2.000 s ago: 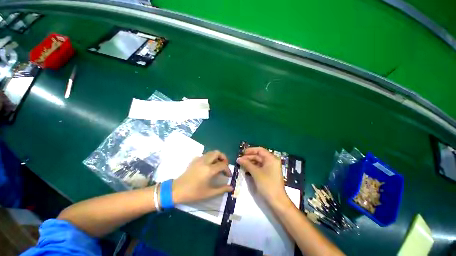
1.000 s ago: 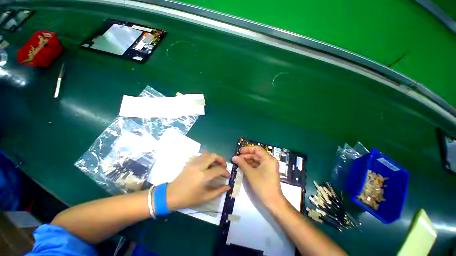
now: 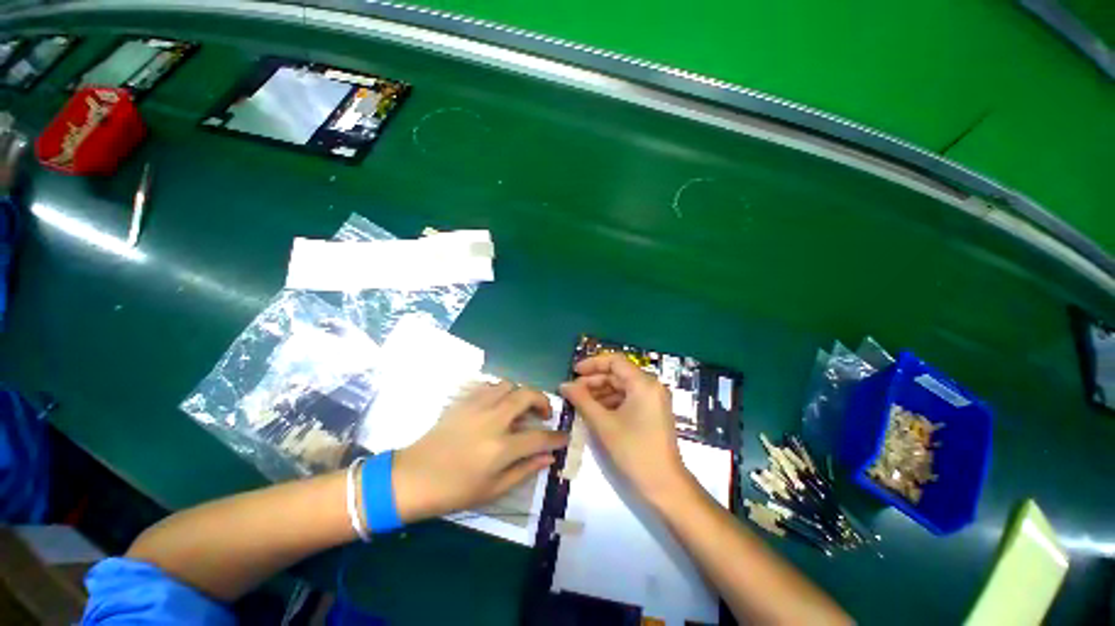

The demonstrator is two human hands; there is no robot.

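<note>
An opened tablet (image 3: 636, 538) lies in front of me, with a white panel and exposed electronics at its far end. My right hand (image 3: 624, 416) is over its upper left part, with thumb and fingertips pinched close together at the left edge. Whether they hold a small piece cannot be told. My left hand (image 3: 479, 450), with a blue wrist strap (image 3: 380, 492), rests beside the left edge over a white sheet (image 3: 504, 523). Its fingers are bent and apart, the tips close to the tablet's edge, and nothing shows in them.
Left: a clear bag (image 3: 263, 379) of small parts under a white strip (image 3: 391, 262). Right: loose parts (image 3: 801, 495), a blue bin (image 3: 966, 459), a pale yellow sheet (image 3: 1021, 569). Farther: a tablet (image 3: 287, 104), a red bin (image 3: 92, 132), a thin tool (image 3: 139, 208). Another person's blue sleeve at far left.
The view has shifted slightly, and another tablet now shows behind the red bin. Both hands stay at the tablet's left edge with only small finger movements.
</note>
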